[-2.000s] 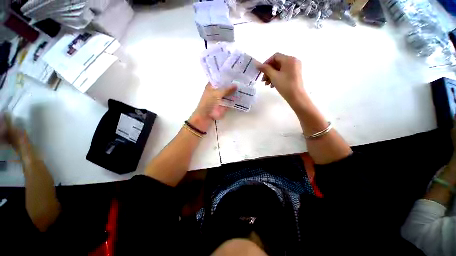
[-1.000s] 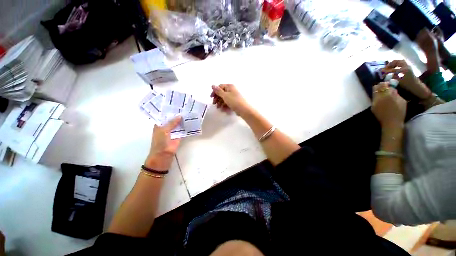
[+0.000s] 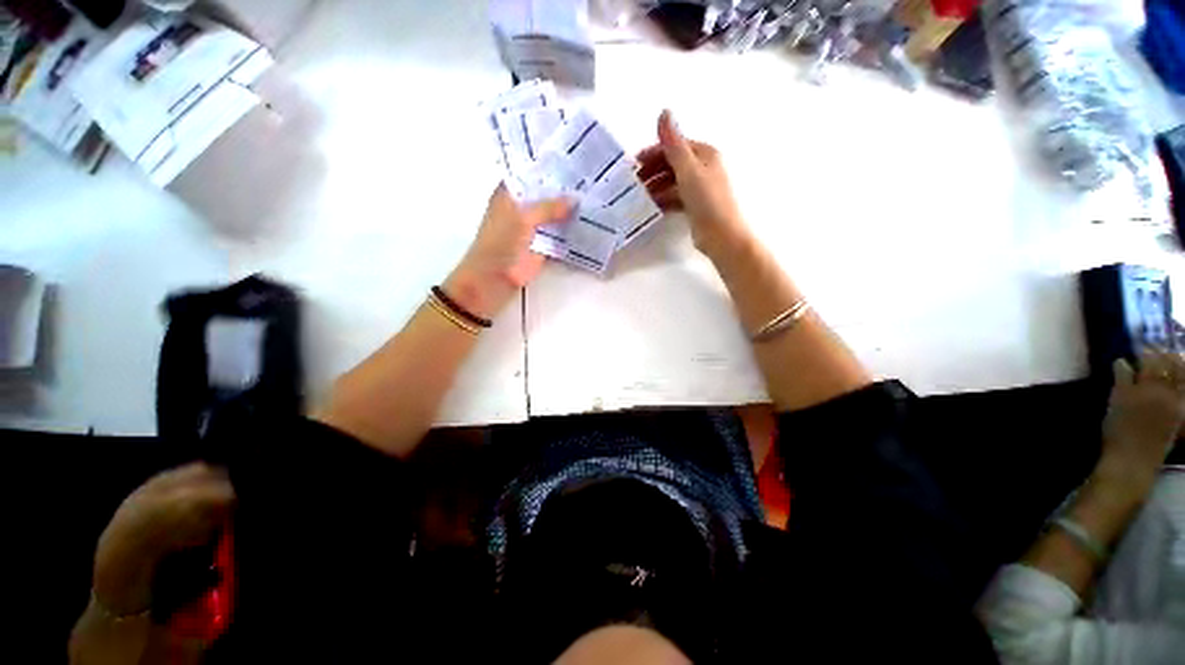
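My left hand (image 3: pixel 513 240) holds a fan of white printed cards (image 3: pixel 572 169) above the table, thumb on top of them. My right hand (image 3: pixel 695 188) is just right of the fan, thumb up and fingers partly curled; its fingertips are at the cards' right edge, and whether they grip a card is unclear. A black box (image 3: pixel 231 364) with a white card (image 3: pixel 235 353) in it is at the left table edge, blurred.
A folded white printed stack (image 3: pixel 546 42) stands behind the fan on the table (image 3: pixel 910 247). White cartons (image 3: pixel 169 98) lie far left, silver bagged parts (image 3: pixel 806 26) far back. A neighbour's hand (image 3: pixel 169 520) is below the black box; another hand (image 3: pixel 1150 403) touches a black box (image 3: pixel 1128 312) at right.
The view has swung back right to left since one second ago. My right hand is now closer to the fan, thumb raised. A neighbour's hand now shows near the left black box.
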